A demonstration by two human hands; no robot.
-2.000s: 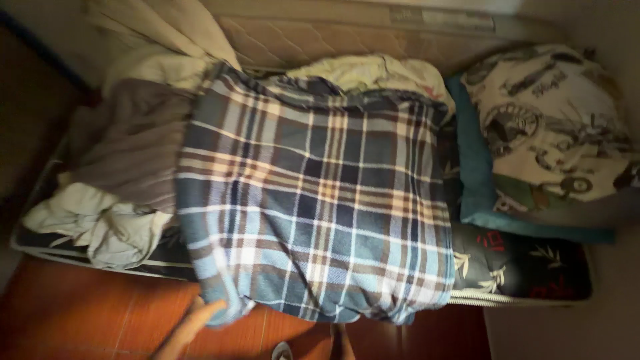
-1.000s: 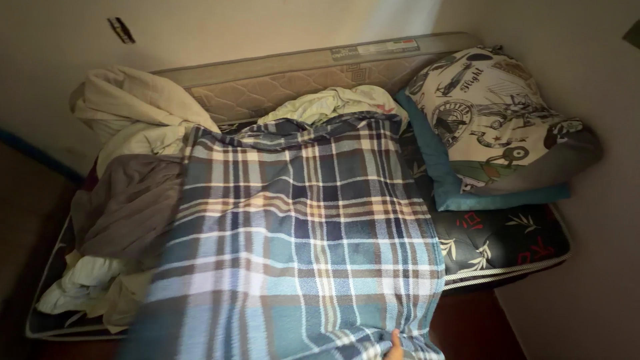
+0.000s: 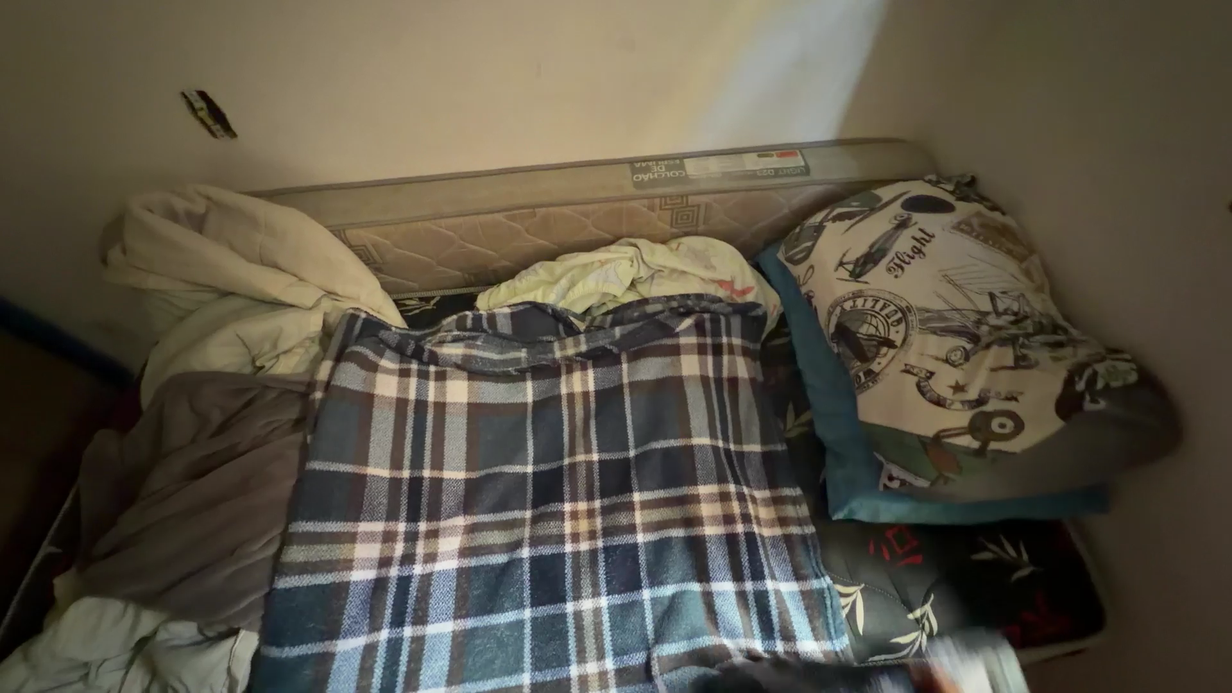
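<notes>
A plaid blanket (image 3: 577,510) in blue, brown and white lies over the middle of the mattress, its upper edge gathered in loose folds and its lower part running out of the frame. Neither my left hand nor my right hand can be made out. At the bottom edge, right of centre, a blurred dark, whitish and orange shape (image 3: 972,664) overlaps the area by the blanket's lower right; what it is cannot be told. Behind the blanket is a crumpled pale yellow-green cloth (image 3: 635,274).
A printed pillow (image 3: 924,337) rests on a teal pillow or cushion (image 3: 818,404) at the right of a dark leaf-patterned mattress (image 3: 953,577). Cream bedding (image 3: 241,250) and a grey-brown cloth (image 3: 202,481) are heaped left. A beige mattress (image 3: 510,231) stands against the wall.
The hand that was at the blanket's lower edge one second ago no longer shows. A blurred shape has come in at the bottom right. The view sits closer over the bed.
</notes>
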